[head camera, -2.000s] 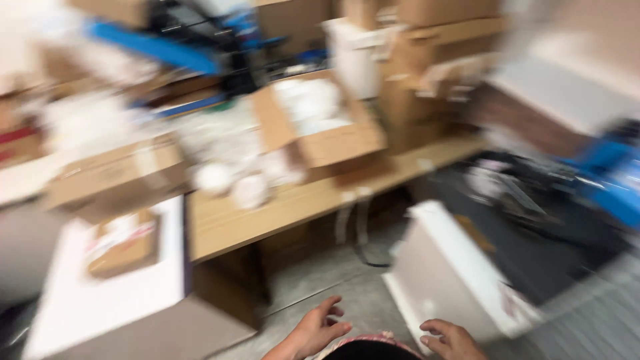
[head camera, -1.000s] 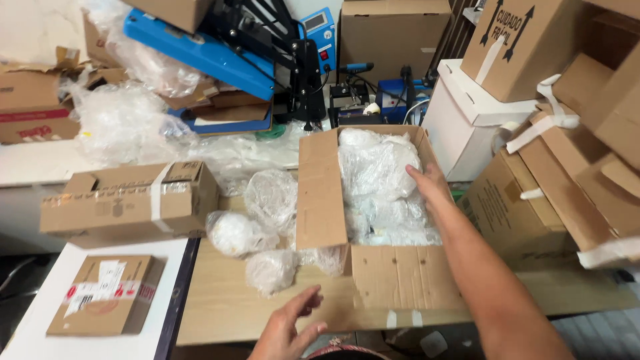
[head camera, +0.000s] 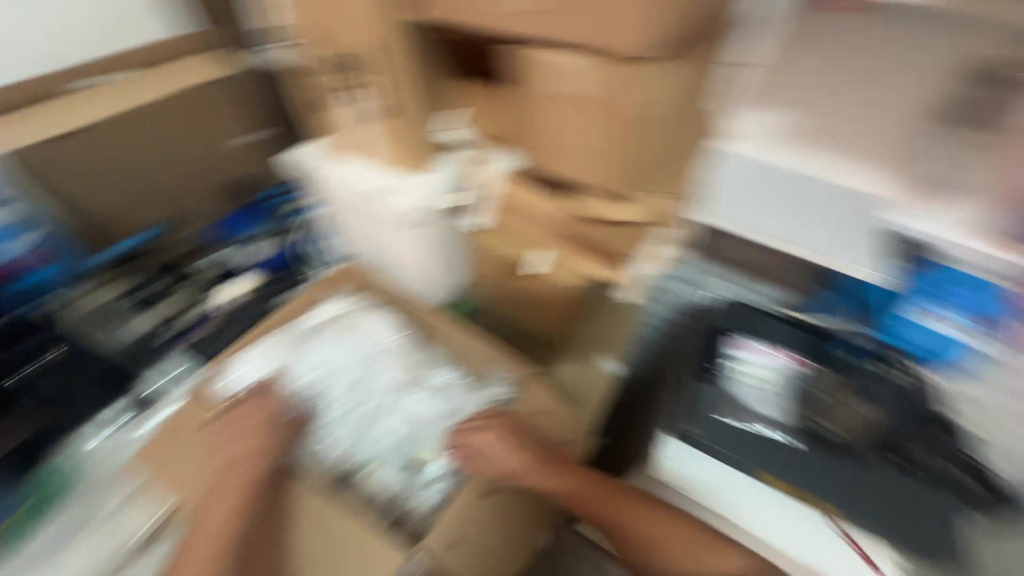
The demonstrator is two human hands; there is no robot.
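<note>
An open cardboard box point(head camera: 512, 384) stands in front of me, its flaps spread, filled with clear plastic-wrapped items point(head camera: 368, 384). My left hand point(head camera: 256, 424) lies at the box's left side, over the flap and the edge of the wrapping. On the right, my right hand point(head camera: 496, 444) has curled fingers at the edge of the wrapped items, near the right wall of the box. Motion blur hides the fingertips, so whether either hand grips the wrapping or the cardboard is unclear.
Behind the box stand a white box point(head camera: 392, 216) and stacked brown cardboard boxes point(head camera: 592, 120). Dark and blue equipment point(head camera: 200, 272) is at the left. To the right, a dark surface point(head camera: 800, 472) holds a plastic-wrapped item point(head camera: 764, 376) and other dark things.
My left hand has moved from in front of the box to its left side. My right hand has left the upper right of the wrapped items for their nearer right edge. The view has swung right.
</note>
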